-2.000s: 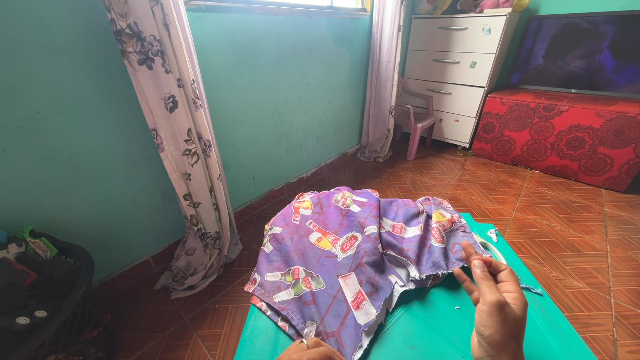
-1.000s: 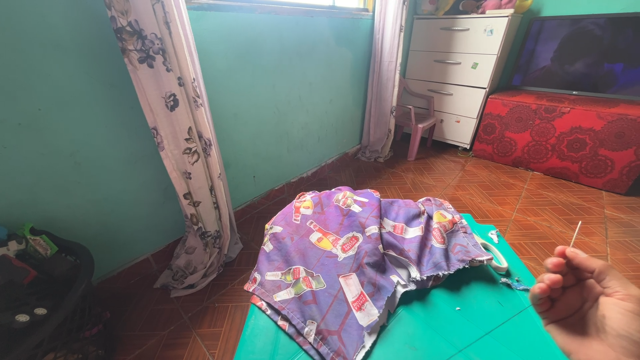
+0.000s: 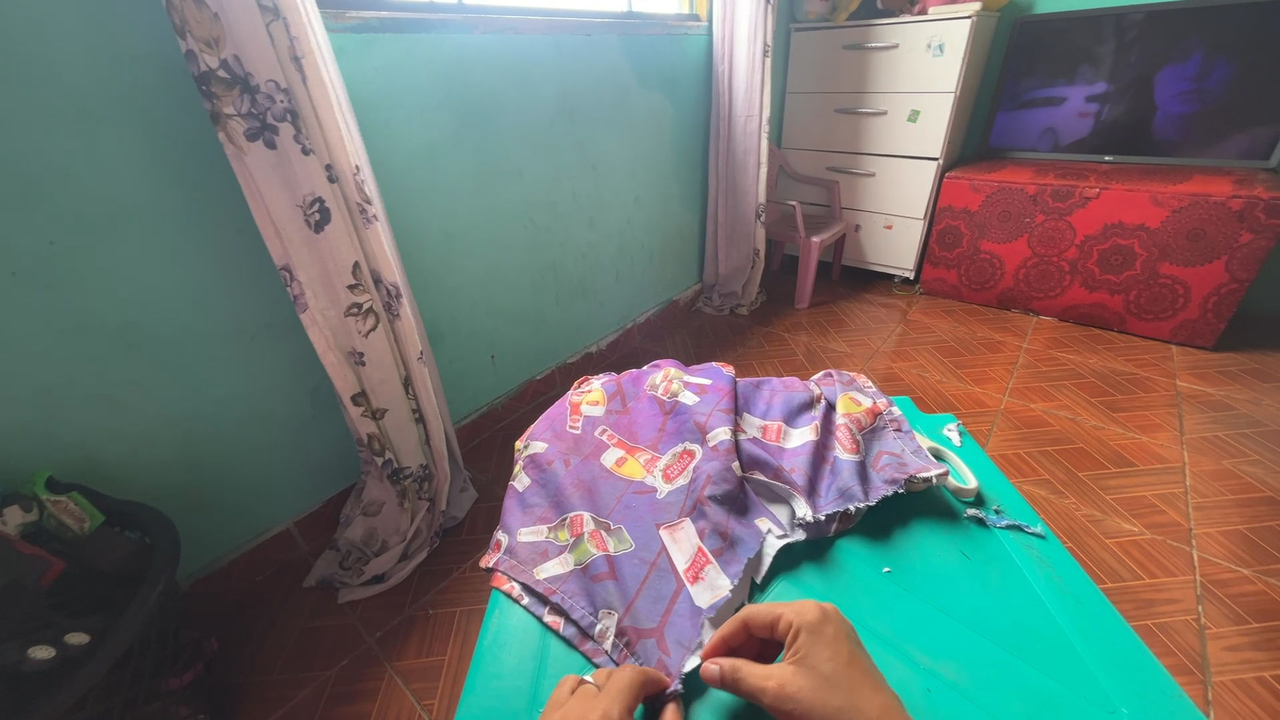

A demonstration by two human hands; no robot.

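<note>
A purple printed cloth garment point(image 3: 650, 500) with bottle pictures and frayed cut edges lies bunched on a green plastic table point(image 3: 900, 610). My left hand point(image 3: 612, 694), with a ring on one finger, pinches the cloth's near corner at the bottom of the view. Beside it, my right hand point(image 3: 795, 660) has thumb and forefinger close together at the same frayed edge; whether a needle is between them cannot be seen. White scissor handles point(image 3: 958, 472) stick out from under the cloth's right end. A scrap of frayed fabric point(image 3: 1003, 521) lies near them.
A dark basket point(image 3: 150, 540) of items stands at the left. Floral curtains point(image 3: 340, 300) hang against the green wall. Behind are a pink plastic chair point(image 3: 818, 225), a white chest of drawers point(image 3: 860, 120), a red patterned box point(image 3: 1090, 250) and a television point(image 3: 1140, 90).
My right hand was out at the right, holding up a thin needle-like thing, one second ago; it has come back left to the cloth's near corner. The cloth has stayed in place.
</note>
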